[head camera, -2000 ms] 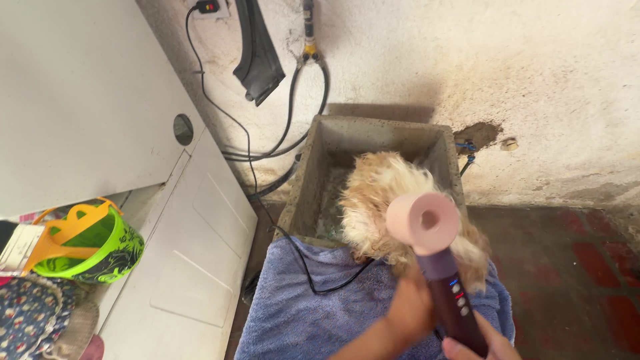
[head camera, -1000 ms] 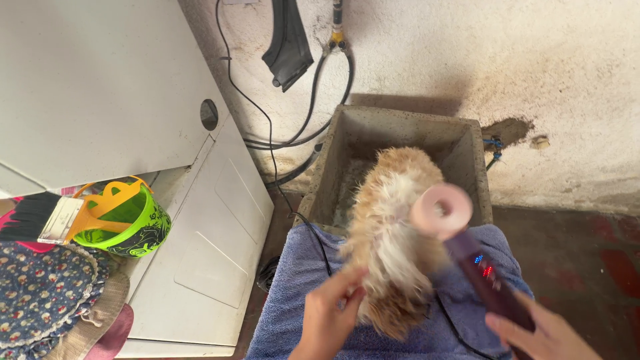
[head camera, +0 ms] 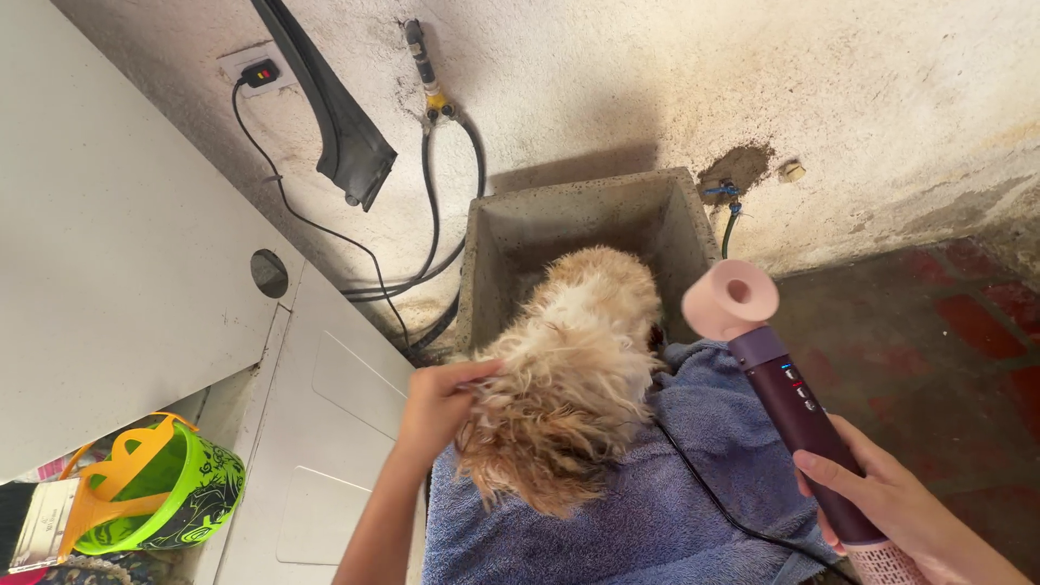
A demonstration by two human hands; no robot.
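Observation:
A shaggy tan and white dog [head camera: 581, 366] stands on a blue towel [head camera: 642, 487], its front part over a concrete basin [head camera: 585, 199]. My left hand [head camera: 443, 402] pinches fur on the dog's left-hand side in the view. In my right hand [head camera: 865, 479] is a pink and purple hair dryer [head camera: 796, 398], its round pink head up and to the right of the dog. Lights glow on the handle. A black power cord [head camera: 715, 500] runs across the towel beneath it. The dog's face is hidden.
A white cabinet or appliance [head camera: 341, 439] stands at left, near a green bucket [head camera: 199, 487] and a wide brush with an orange handle [head camera: 106, 508]. Black hoses [head camera: 479, 162], a plugged-in cord [head camera: 296, 211] and a blue valve [head camera: 723, 191] are along the wall.
My right hand has moved the dryer away from the dog to the right. My left hand, apart from the dryer, has come to the fur at the dog's left side.

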